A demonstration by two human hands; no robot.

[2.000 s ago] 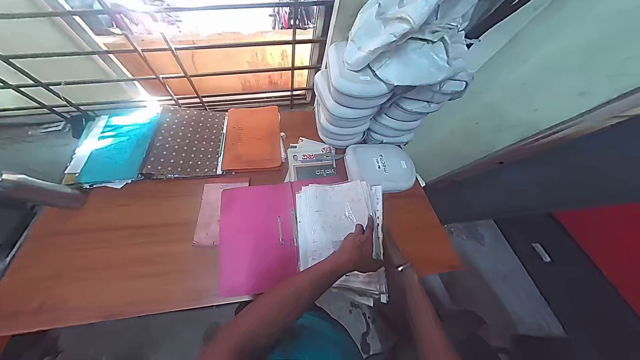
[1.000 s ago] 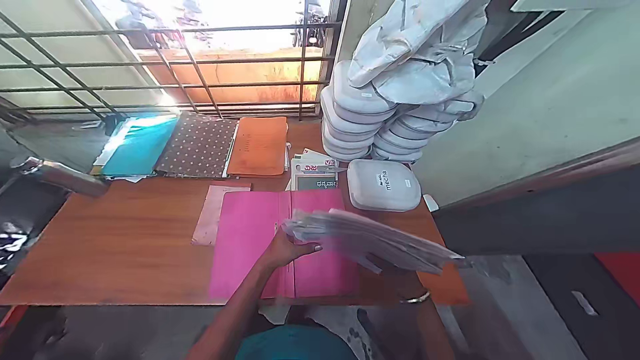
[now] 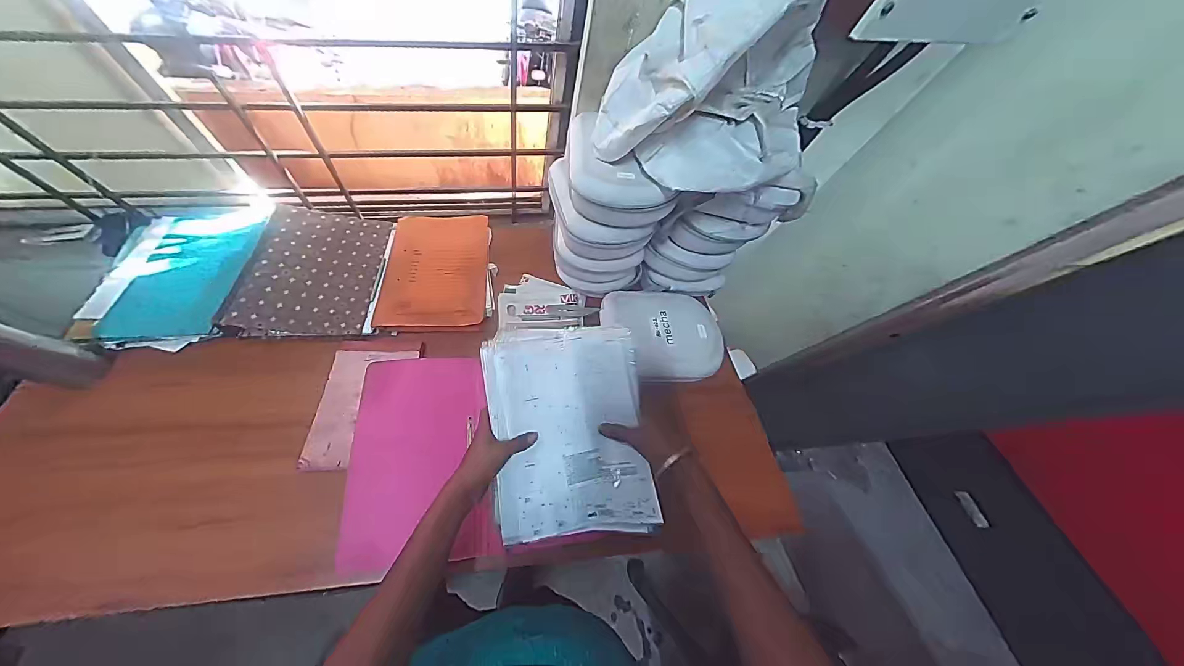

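A thick stack of white papers (image 3: 569, 398) lies upright in view over the right half of an open pink folder (image 3: 407, 444). My left hand (image 3: 490, 453) grips the stack's left edge, thumb on top. On its right edge my right hand (image 3: 652, 442) holds it the same way, a bracelet at the wrist. The fingers under the stack are hidden. The folder's metal fastener (image 3: 470, 430) shows just beside my left hand. Whether the stack rests on the folder or is held slightly above it, I cannot tell.
On the wooden table (image 3: 166, 490) lie a pale pink folder (image 3: 328, 416), an orange folder (image 3: 433, 273), a dotted folder (image 3: 310, 268) and a teal folder (image 3: 185, 277). A white case (image 3: 666, 335) touches or nears the stack's top right. Behind stand piled white cases (image 3: 610, 222) and a barred window (image 3: 370, 106).
The papers, held tilted sideways above the folder one second ago, are now flat and squared toward me over its right half. My hands have moved to the stack's two long sides.
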